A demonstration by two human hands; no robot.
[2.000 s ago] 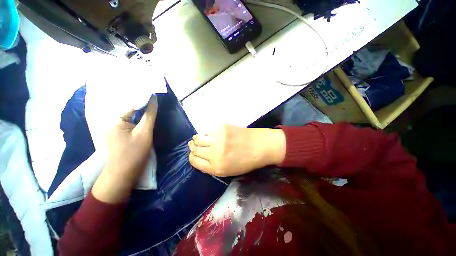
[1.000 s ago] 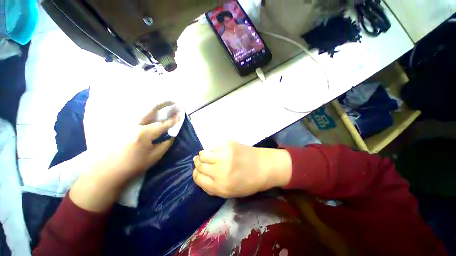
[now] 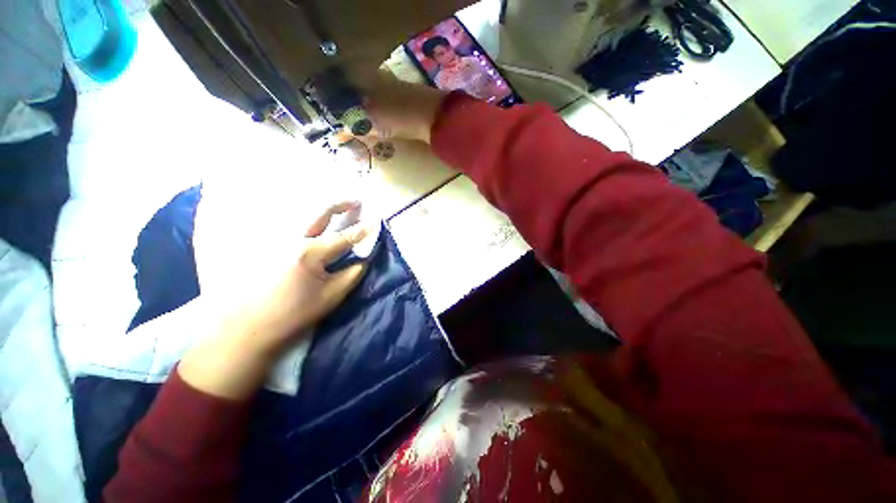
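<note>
The padded garment piece shows its shiny navy shell [image 3: 368, 329] at the table's front edge and its white lining [image 3: 108, 236] spread to the left, glaring under the lamp. My left hand [image 3: 305, 280] is shut on the garment's edge below the needle area, with a bit of white fabric between the fingers. The sewing machine [image 3: 285, 49] stands at the top. My right hand [image 3: 398, 106] is at the machine head beside a small round knob [image 3: 362, 128]; its fingers are partly hidden by glare and the machine, so its grip is unclear.
A lit smartphone [image 3: 457, 64] lies behind my right forearm, with a white cable [image 3: 580, 90]. Thin dark strips [image 3: 632, 65] and black-handled scissors [image 3: 700, 29] lie at the far right. A wooden drawer [image 3: 781, 222] holds fabric. A bright blue plastic object [image 3: 101, 44] is top left.
My right hand has let go of the navy edge and moved up to the machine head. My left hand keeps its hold on the fabric. The view has shifted slightly.
</note>
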